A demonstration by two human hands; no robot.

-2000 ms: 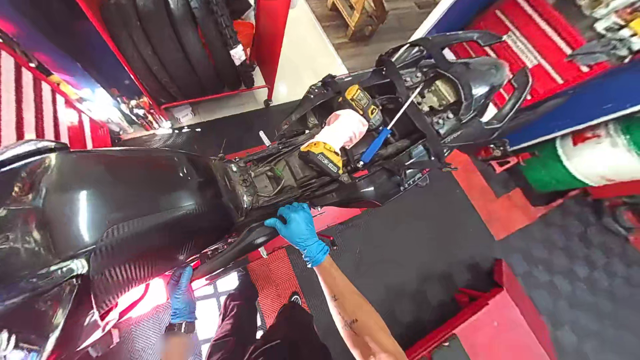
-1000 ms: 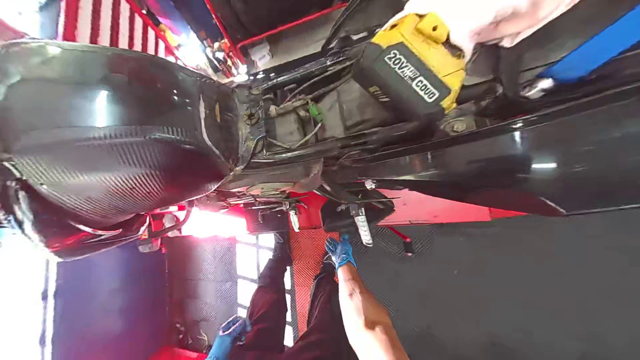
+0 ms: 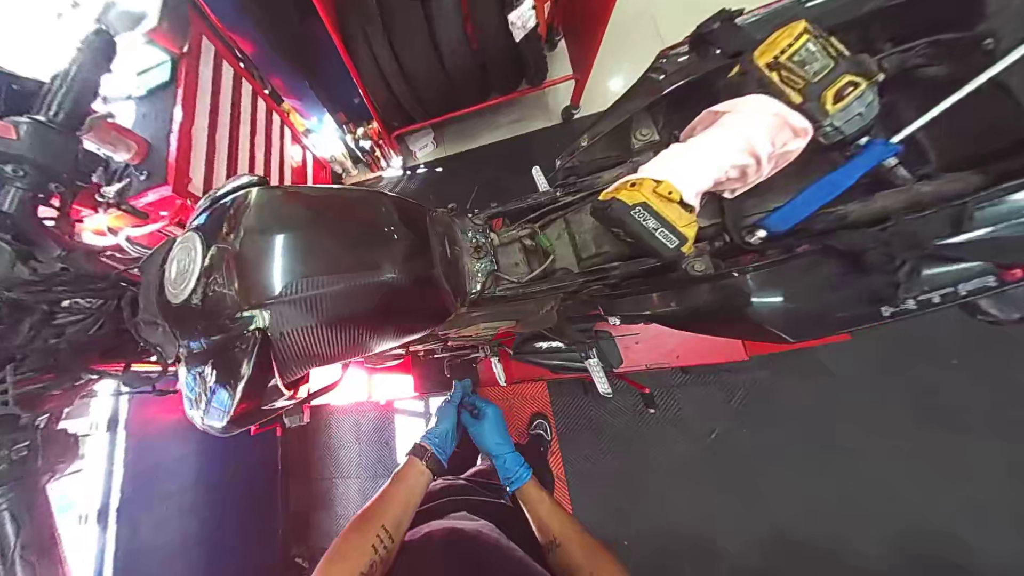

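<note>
A motorcycle with its seat off spans the view, its black fuel tank left of the bare subframe. My left hand and my right hand, both in blue gloves, meet fingertip to fingertip below the tank's rear end, near the footpegs. Something small and dark may be between the fingers; it is too small to tell. On the subframe lies a yellow and black DeWalt-style cordless tool with a pale pink cloth around its handle. Beside it rests a screwdriver with a blue handle.
Tires stand on a red rack beyond the motorcycle. A red lift platform lies under the motorcycle. A metal footpeg sticks out to the right of my hands. The handlebar grip is at upper left.
My hands were apart in both earlier frames, the right one on the motorcycle's side two seconds ago. Now they are together in front of my body. The view has shifted.
</note>
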